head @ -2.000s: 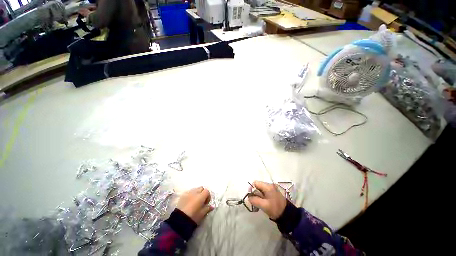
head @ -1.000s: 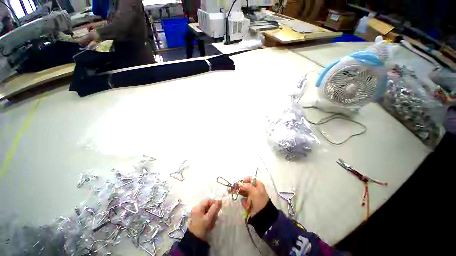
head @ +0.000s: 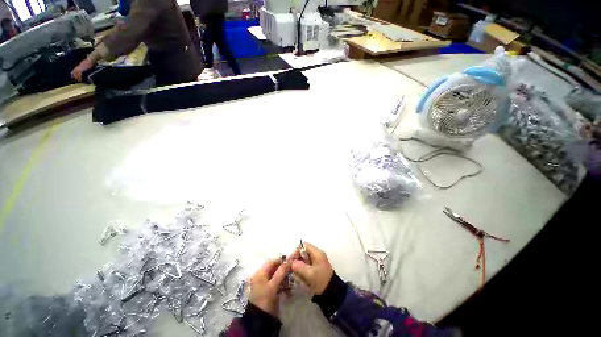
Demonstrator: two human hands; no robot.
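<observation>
My left hand (head: 265,287) and my right hand (head: 314,268) meet close together near the table's front edge. A small dark metal buckle (head: 287,282) is pinched between their fingers, mostly hidden by them. A thin dark tip stands up at my right fingers; what it belongs to is unclear. One silver triangular buckle (head: 378,262) lies right of my right hand. A heap of wrapped silver buckles (head: 161,266) spreads left of my left hand, with one buckle (head: 234,224) apart at its upper right.
Snips with red cord (head: 464,222) lie open at the right. A clear bag of hardware (head: 383,176) stands before a fan (head: 461,110) with a looped cord. A larger hardware bag (head: 543,135) is behind it. A black fabric roll (head: 204,95) lies along the far edge. People stand beyond.
My right hand has moved left and in to meet my left hand, and the metal piece it held is now between both. Beyond the table, a person has shifted and another has appeared.
</observation>
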